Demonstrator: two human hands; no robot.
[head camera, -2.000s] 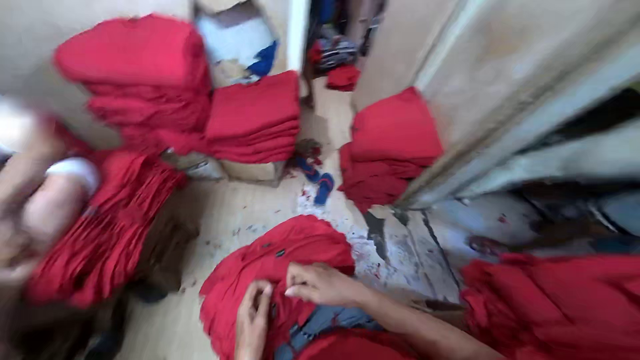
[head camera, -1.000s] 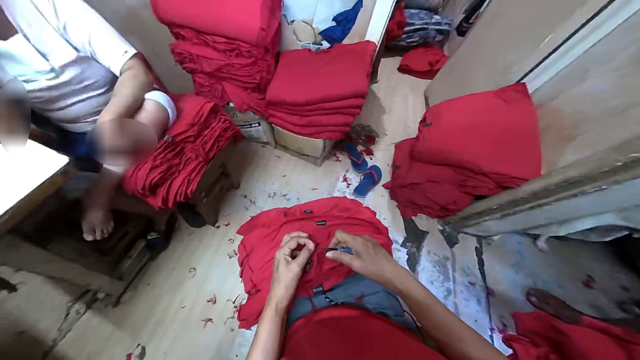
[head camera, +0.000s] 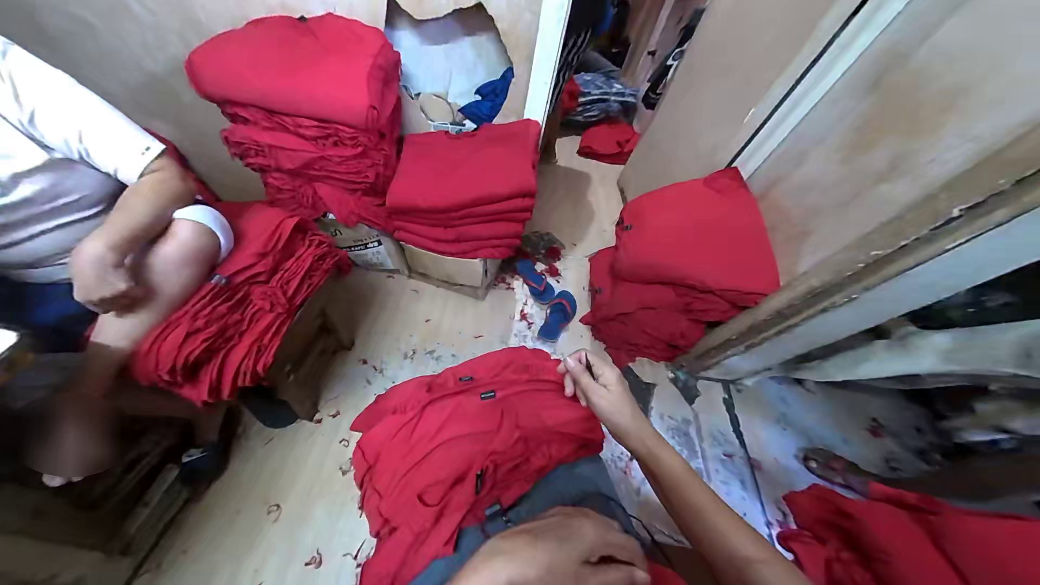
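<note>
Several red garments (head camera: 439, 455) with small dark labels lie spread over my lap, next to a grey cloth (head camera: 561, 487). My right hand (head camera: 597, 386) is at the upper right edge of the red cloth, thumb and fingertips together; whether cloth or a small thing is pinched there cannot be told. Low in the view, my left hand (head camera: 561, 548) hangs close to the camera above the grey cloth, its fingers partly cut off by the lower edge, so its hold is hidden.
Folded red garments stand in a tall stack (head camera: 301, 81), on a cardboard box (head camera: 447, 268) and against the right wall (head camera: 691, 236). Blue flip-flops (head camera: 556, 315) lie on the floor among thread scraps. A seated person (head camera: 65, 162) is at left beside more red garments (head camera: 236, 317).
My hands were close together over the red garment; now my right hand is at its upper right edge and my left hand has come back toward my body.
</note>
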